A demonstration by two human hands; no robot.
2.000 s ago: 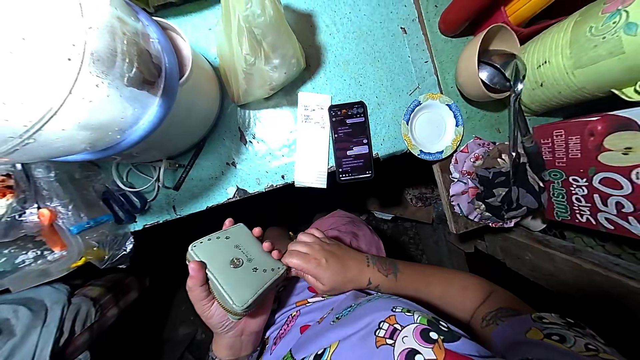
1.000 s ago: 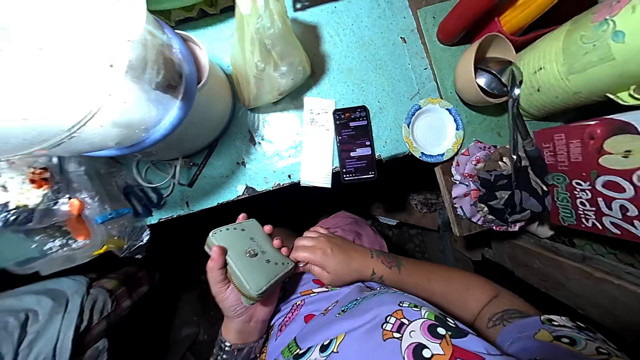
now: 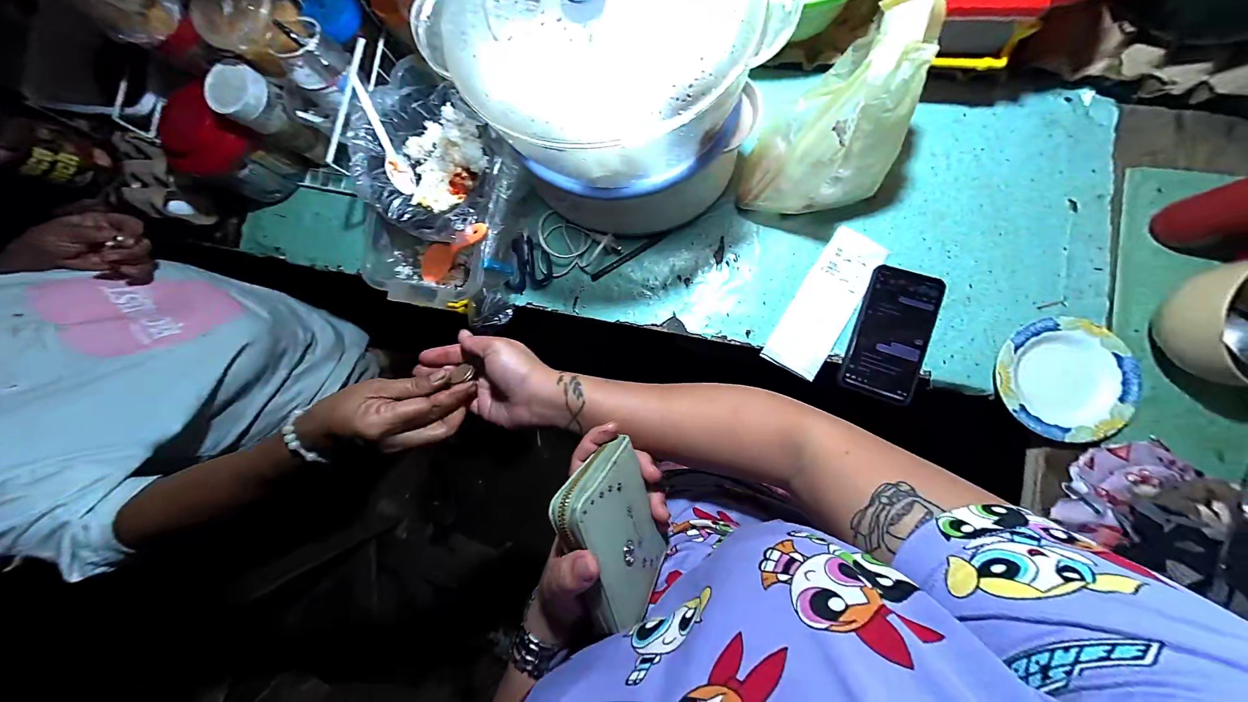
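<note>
My left hand (image 3: 575,570) grips a pale green zip wallet (image 3: 616,536) upright in front of my patterned purple shirt. My right hand (image 3: 507,378) reaches out to the left, palm up, fingers apart. At its fingertips, another person's hand (image 3: 395,409) with a beaded bracelet pinches what looks like a coin (image 3: 462,374). Whether the coin touches my palm is hard to tell. That person's other hand (image 3: 93,244) rests higher up at the far left, with small shiny pieces in its fingers.
On the turquoise table (image 3: 1014,234) lie a phone (image 3: 892,331), a paper slip (image 3: 824,302), a plastic bag (image 3: 843,127) and a large lidded pot (image 3: 624,117). Rice in a bag (image 3: 444,156) and an orange spoon (image 3: 450,255) are left of the pot. A small plate (image 3: 1068,380) stands right.
My right hand has left its place beside the wallet and stretched out to the left. The other person's hands have come into view. The wallet is now tilted upright. The view has swung left.
</note>
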